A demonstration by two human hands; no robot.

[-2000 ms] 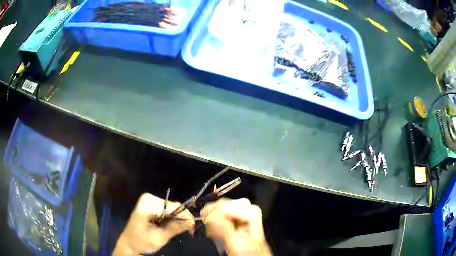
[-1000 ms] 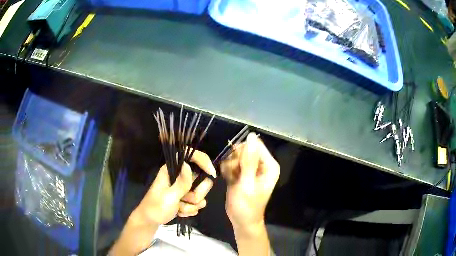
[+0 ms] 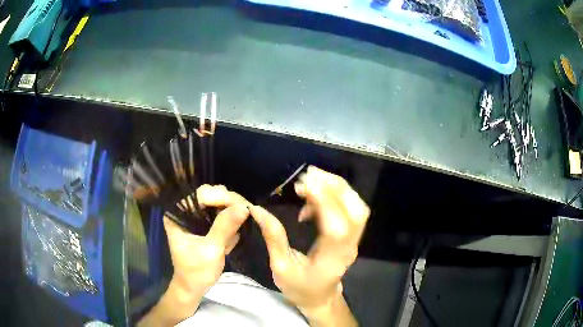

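My left hand [image 3: 201,246] is shut on a fanned bunch of thin black cables [image 3: 185,185] below the bench edge. Their coppery shield strands and pale tips point up and left, partly blurred. A single cable end [image 3: 287,181] with a coppery spot and pale tip slants up beside my right fingers. My right hand [image 3: 319,236] has its thumb tip against my left fingertips and its other fingers raised and blurred. Whether it grips the single cable is unclear.
The green bench [image 3: 275,83] curves across above my hands. A shallow blue tray [image 3: 383,48] with bagged black parts is at the top. Cables with silvery ends [image 3: 511,131] lie right, near a small spool [image 3: 565,70]. Lower blue bins [image 3: 54,172] hold bagged parts at left.
The view has shifted, with the tray higher in the picture. The bunch has fanned wider and leans left. My right fingers have spread from their closer grip, and its thumb now meets my left fingertips.
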